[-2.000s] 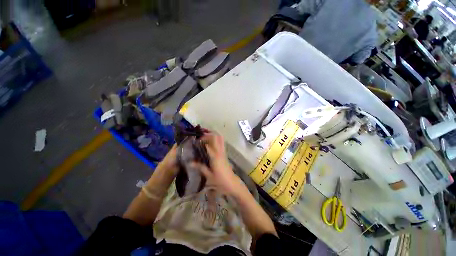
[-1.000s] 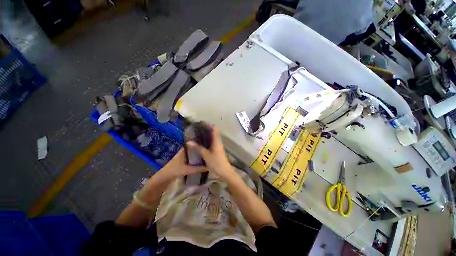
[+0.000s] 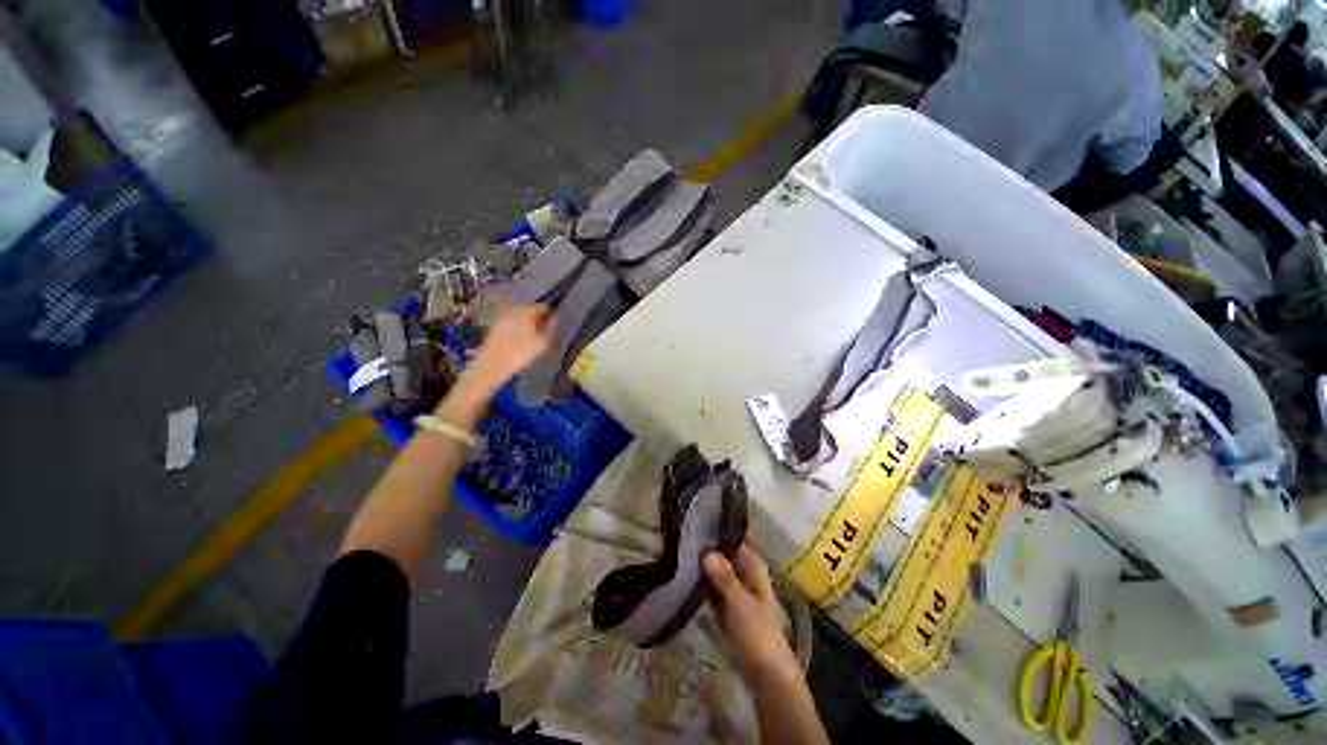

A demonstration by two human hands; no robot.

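My right hand (image 3: 745, 594) holds a thick bundle of curved grey-brown fabric pieces (image 3: 681, 560) above the beige apron (image 3: 560, 619) on my lap. The bundle's edges fan out, and my thumb lies on its right side. My left hand (image 3: 512, 341) is stretched out over the blue crate (image 3: 560, 510), beside the grey stacks (image 3: 590, 313) on its top. Its fingers are blurred, and I cannot tell whether they hold anything.
A curved strip (image 3: 866, 349) with a white ticket (image 3: 768, 425) lies on the white table (image 3: 699, 349). Yellow-handled scissors (image 3: 1055, 684) lie near the sewing machine (image 3: 1164, 510). A white trough (image 3: 1019, 218) runs behind. A person in grey (image 3: 1041, 88) is at the back.
My left hand has let go of the bundle and moved forward and left to the crate. My right hand now holds the bundle alone, lower and further right. The camera view has shifted.
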